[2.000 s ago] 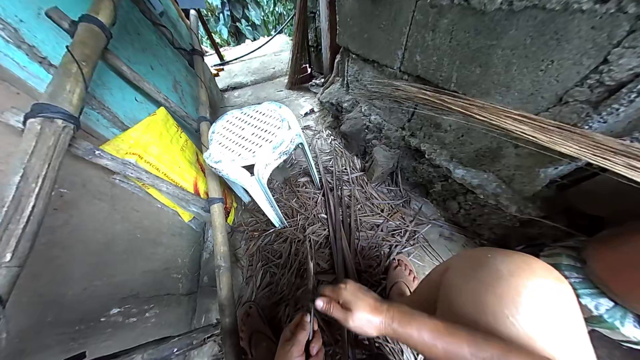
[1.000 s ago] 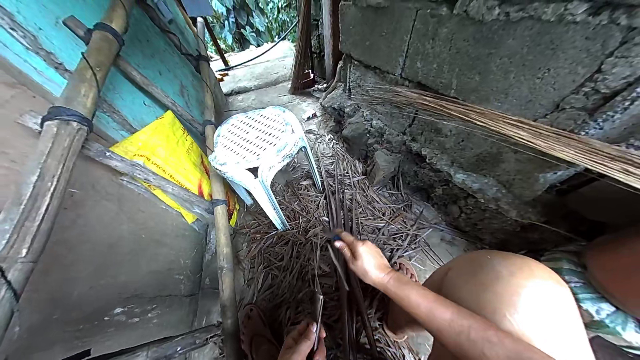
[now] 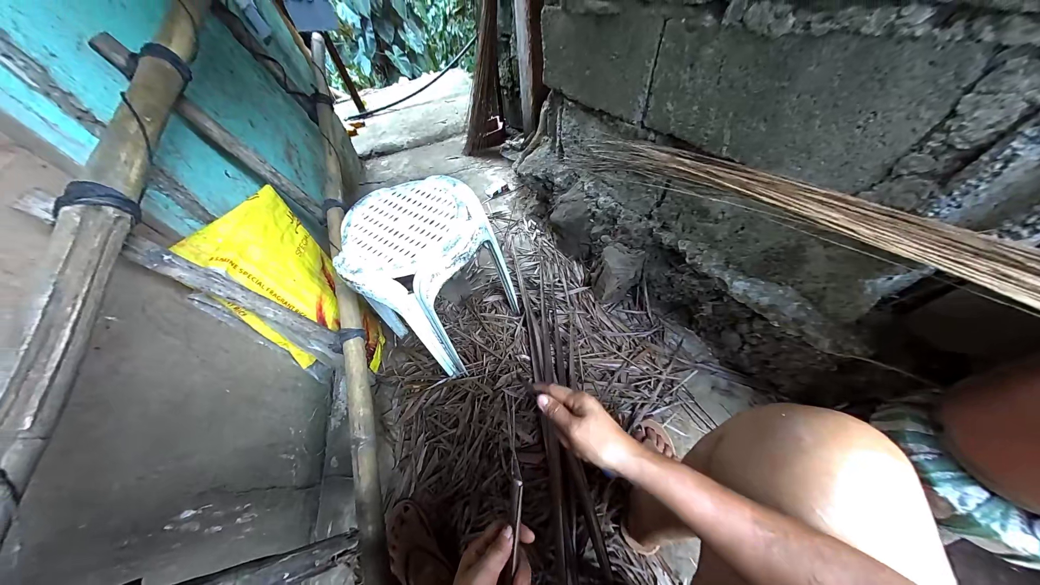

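Note:
My left hand [image 3: 494, 556] grips a knife-like thin blade [image 3: 516, 512] pointing up at the bottom centre; a narrow dark leaf strip seems to run up from it. To its upper right, my right hand [image 3: 587, 422] has thumb and fingertips closed on a dark bit of dry leaf. Long dark palm fronds [image 3: 561, 487] lie beneath my right hand and reach down between the feet. Dry leaf shreds [image 3: 455, 422] cover the ground around them.
A white plastic stool [image 3: 410, 231] stands ahead. At left are bamboo poles [image 3: 361, 439] and a yellow sack [image 3: 264, 260]. A rough block wall [image 3: 756, 106] runs along the right, with a bundle of thin brown sticks [image 3: 845, 215] before it. Sandalled feet flank the leaves.
My right hand first was close beside my left hand, then moved up and away to the right over the fronds. My left hand has stayed low with the thin blade.

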